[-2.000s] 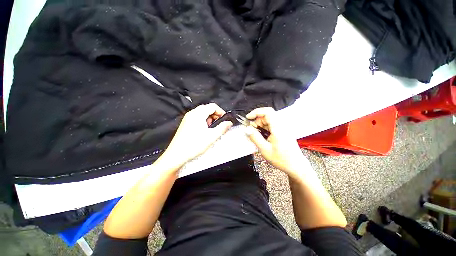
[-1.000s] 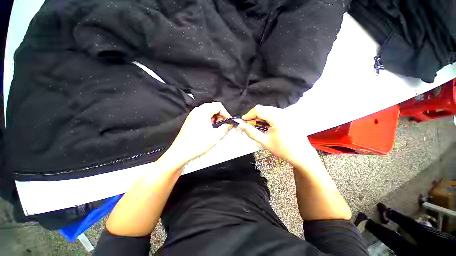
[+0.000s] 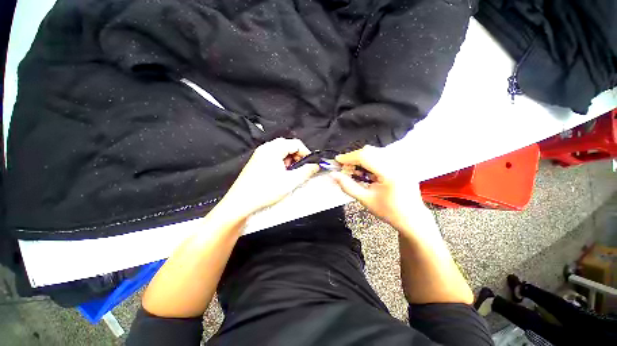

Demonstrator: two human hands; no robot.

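Note:
A black jacket (image 3: pixel 176 142) with light specks lies spread over the white tabletop. Its zip (image 3: pixel 149 220) runs along the near edge at the left. My left hand (image 3: pixel 274 172) pinches a dark edge of the jacket at the table's front edge. My right hand (image 3: pixel 375 182) holds small thread snips (image 3: pixel 329 165); their pale tips show at the pinched edge, close to my left fingertips, and the rest is mostly hidden in my fingers. I cannot tell if the blades touch the cloth. No loose thread can be made out.
Another black garment (image 3: pixel 565 54) with a dangling zip pull lies at the back right. Red stools (image 3: pixel 504 177) stand beyond the table's right edge. A blue thing (image 3: pixel 128 292) is below the table at the left. A person's legs and feet (image 3: pixel 534 297) show at the lower right.
The snips' tips were visible, then hidden as my fingertips met, and now show again between my hands. Both hands stay at the same edge. The jacket has barely shifted.

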